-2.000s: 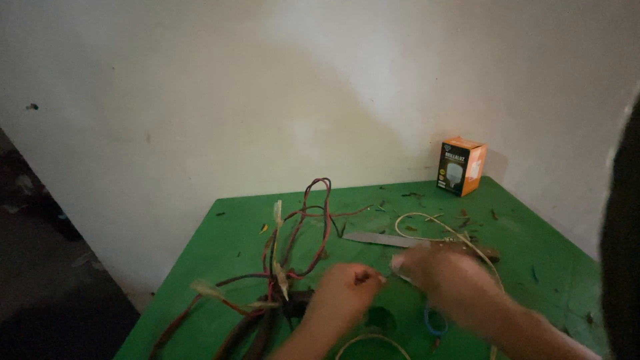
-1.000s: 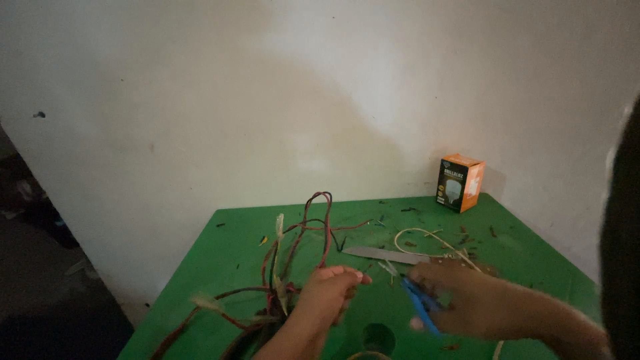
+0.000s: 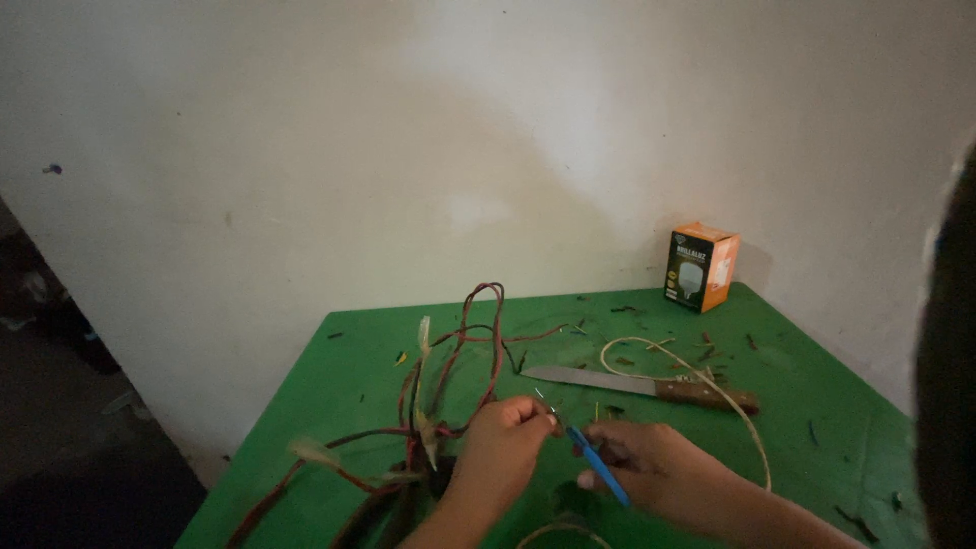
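My left hand pinches a small thin piece, perhaps a wire end, between thumb and fingertips; its exact shape is hard to tell. Close on its right, my right hand grips a blue-handled tool whose tip points at the left fingertips; its kind is not clear. Left of my left hand lies a tangle of red and black wires, wrapped in places with translucent tape. Beyond both hands lies a knife with a wooden handle, its blade pointing left. A pale cord curves over the knife's handle.
An orange and black light-bulb box stands at the back right of the green table, near a pale wall. Wire scraps are scattered over the tabletop. A dark upright shape fills the right edge.
The blue tool, mostly hidden by my right hand two seconds ago, now shows clearly. Its tip has come up to my left fingertips since one second ago.
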